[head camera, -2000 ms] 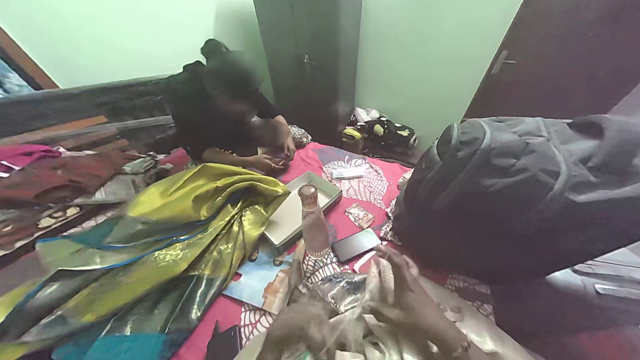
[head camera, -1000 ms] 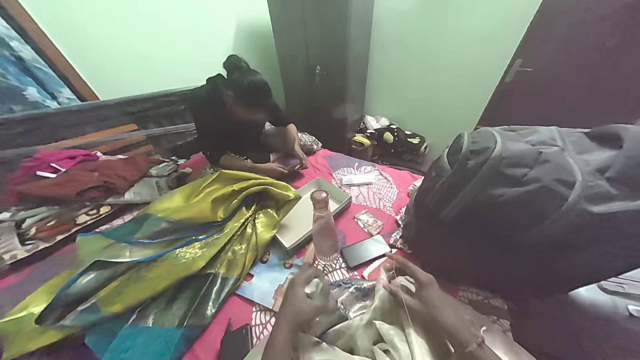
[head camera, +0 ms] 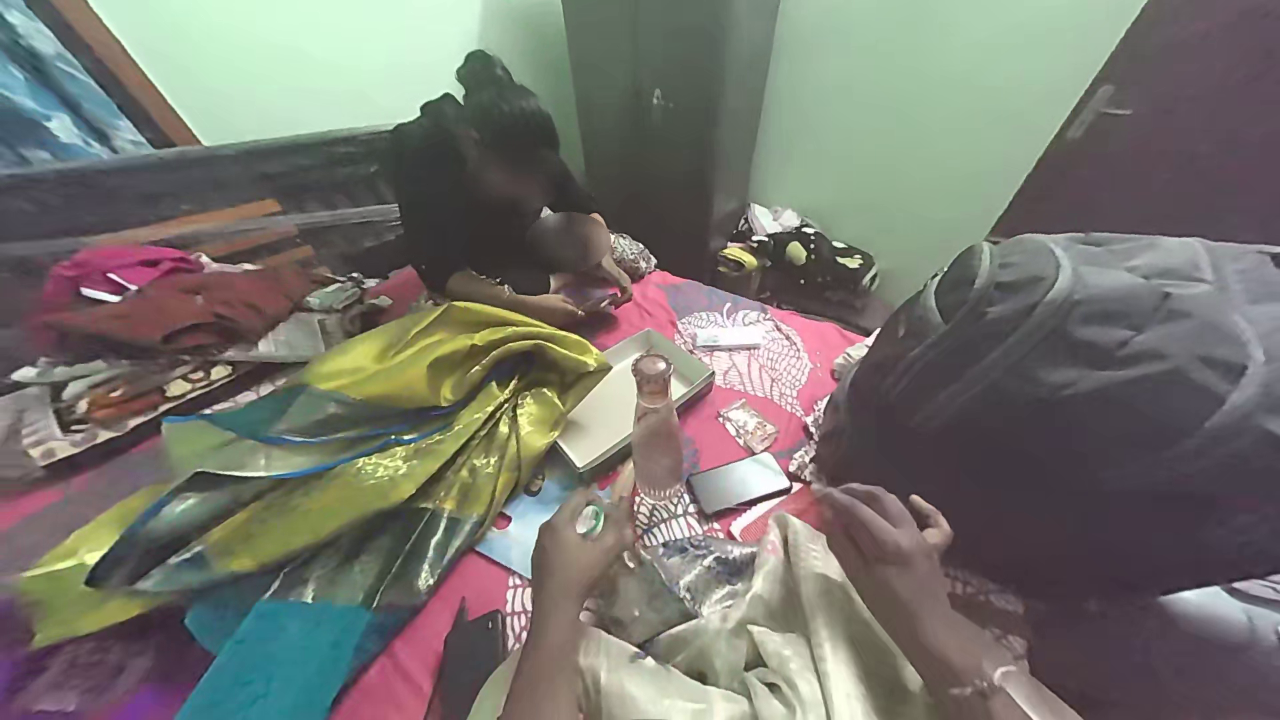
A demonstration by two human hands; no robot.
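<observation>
My left hand (head camera: 583,545) is closed around a small round spool or cap with a green rim (head camera: 589,519). My right hand (head camera: 885,540) is raised above the right side of the cream cloth (head camera: 760,640), fingers bent; whether it pinches a thread or needle is too fine to tell. The cream cloth lies across my lap, between my forearms. Just beyond it are a clear plastic packet (head camera: 700,575) and an upright glass bottle (head camera: 657,440). A smartphone (head camera: 740,483) lies right of the bottle, near my right hand.
A shiny yellow-green and teal cloth (head camera: 400,440) spreads at left beside a shallow box (head camera: 600,415). Another person (head camera: 490,190) sits at the bed's far side, holding a phone. A large grey backpack (head camera: 1090,400) stands at right. Folded clothes (head camera: 190,300) lie at far left.
My right hand has lifted away from the cream cloth and my left hand, toward the backpack. The hands were lower, at the cloth, two seconds ago.
</observation>
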